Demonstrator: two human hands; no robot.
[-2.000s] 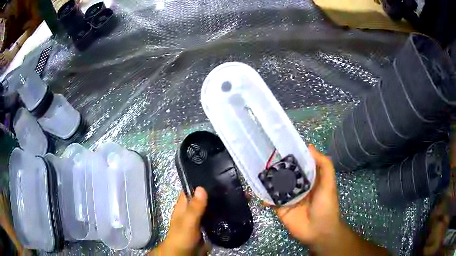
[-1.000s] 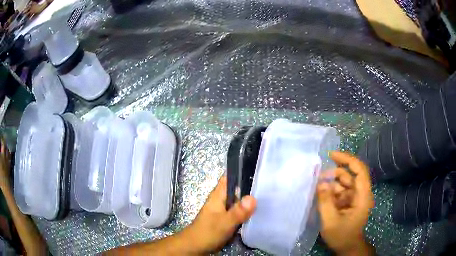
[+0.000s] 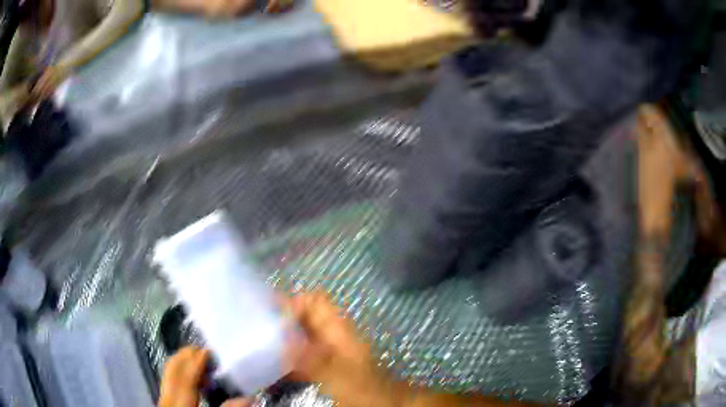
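The frame is blurred. A translucent tank shell is held upright and slightly tilted at the lower left centre, its outer side towards me. My right hand grips its right side. My left hand is at its lower left, partly cut off by the bottom edge. A dark part, likely the black base, shows behind the shell's left side, next to my left hand. Whether shell and base touch is hidden.
Stacks of grey housing cups lean at centre right, with a shorter stack below. Other shells stand at lower left. A cardboard sheet lies at the far side. Another person's arm is at right, another person's hand at far left.
The view has swung right, so the cup stacks now show nearer the middle. My right hand has closed on the shell's side. Shell and base stay together in my hands.
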